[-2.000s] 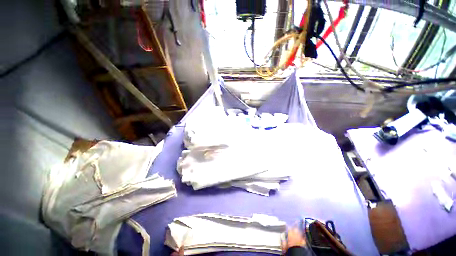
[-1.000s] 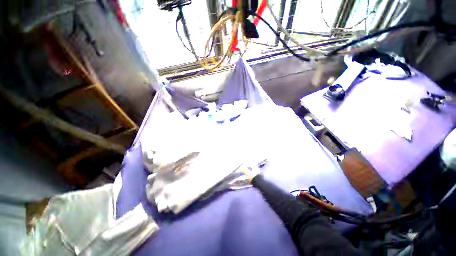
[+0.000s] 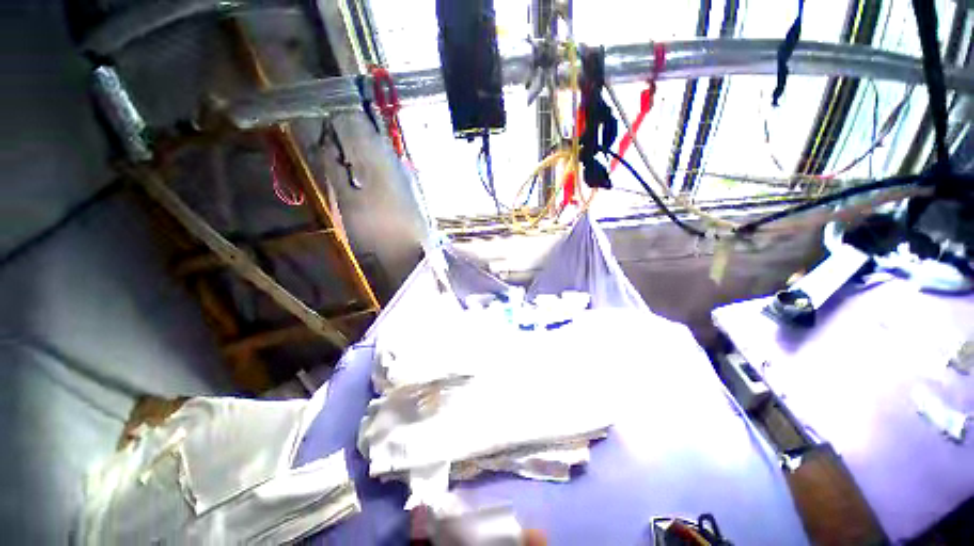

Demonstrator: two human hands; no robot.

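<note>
A blurred white garment piece [image 3: 475, 525] is at the bottom edge, between my two hands, with a narrow end reaching up to the pile. My left hand [image 3: 420, 523] shows only as a small dark reddish patch at its left end. My right hand [image 3: 534, 538] shows only as fingertips at its right end. Both hands are mostly cut off by the picture's edge. The large loose white pile [image 3: 481, 421] lies just beyond. The steam iron [image 3: 684, 530] is at the bottom, right of my hands, partly cut off.
Layered white strips [image 3: 294, 499] lie on the cloth-covered box [image 3: 230, 437] at left. Small white pieces [image 3: 529, 309] are at the far end of the purple table cover [image 3: 641, 469]. A brown block [image 3: 833, 496] is at its right edge, beside another purple table [image 3: 870, 427]. Cables hang by the window.
My right hand was on the pile's right end with the arm stretched out; it is now back at the bottom edge, by a white piece. My left hand has come into view. The view has turned back left.
</note>
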